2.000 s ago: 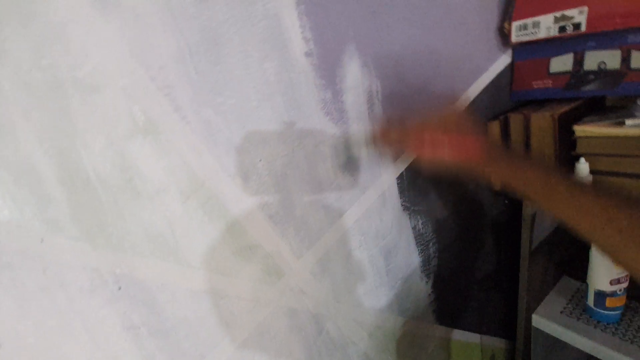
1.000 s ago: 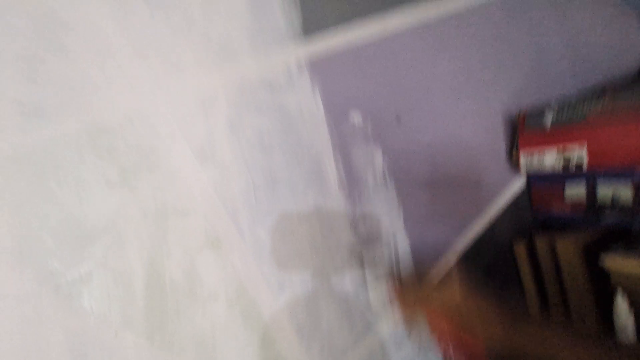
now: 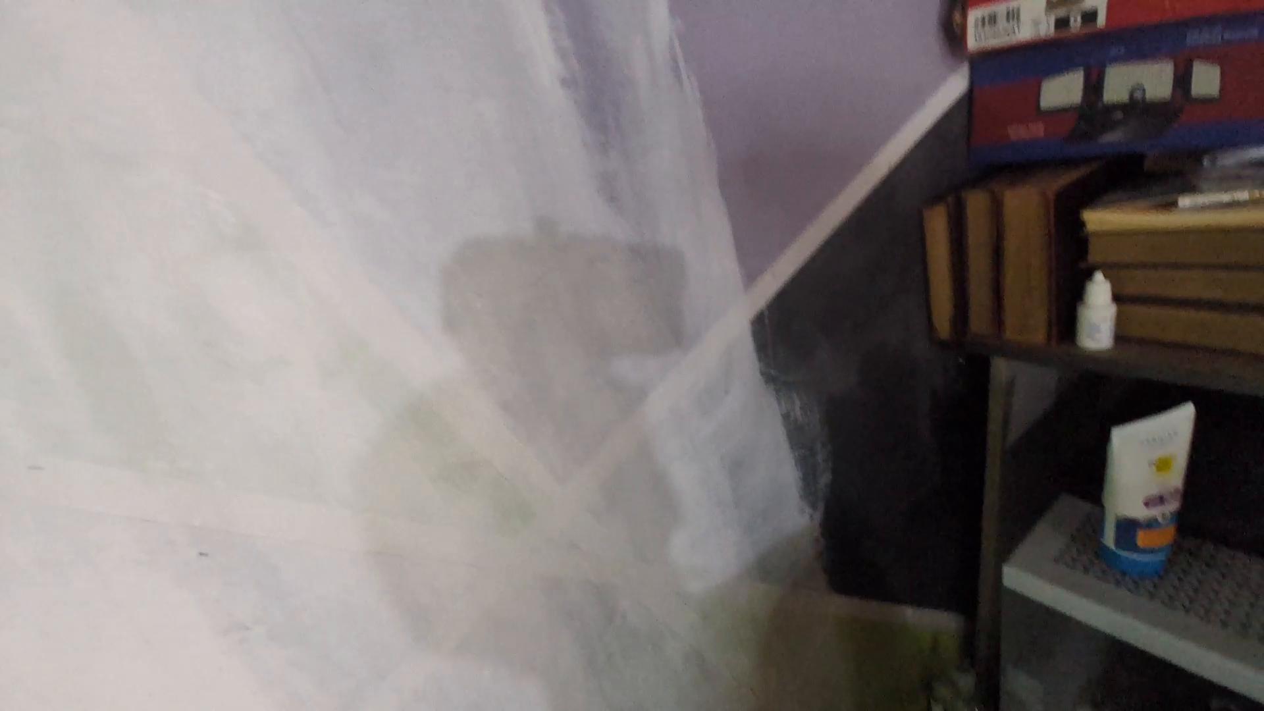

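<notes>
Neither my left hand nor my right hand shows in the head view at this moment. A wall [image 3: 247, 326] fills the left and middle, covered with a thin, streaky coat of white paint. Purple paint [image 3: 790, 128] and a black painted area [image 3: 869, 395] remain visible at its right, divided by a pale diagonal stripe [image 3: 849, 202]. Vertical white streaks with purple showing between them run near the top middle. A soft grey shadow lies across the wall's middle. Green paint [image 3: 869, 642] shows at the bottom.
At the right, a dark shelf [image 3: 1145, 365] holds books [image 3: 1027, 257], boxes [image 3: 1116, 94] and a small white dropper bottle [image 3: 1096, 314]. Below, a white and blue squeeze tube [image 3: 1145, 489] stands on a grey perforated surface [image 3: 1224, 592], close to the wall.
The blurred hand and forearm seen at the right earlier have left the view. White paint now covers more of the purple near the top middle.
</notes>
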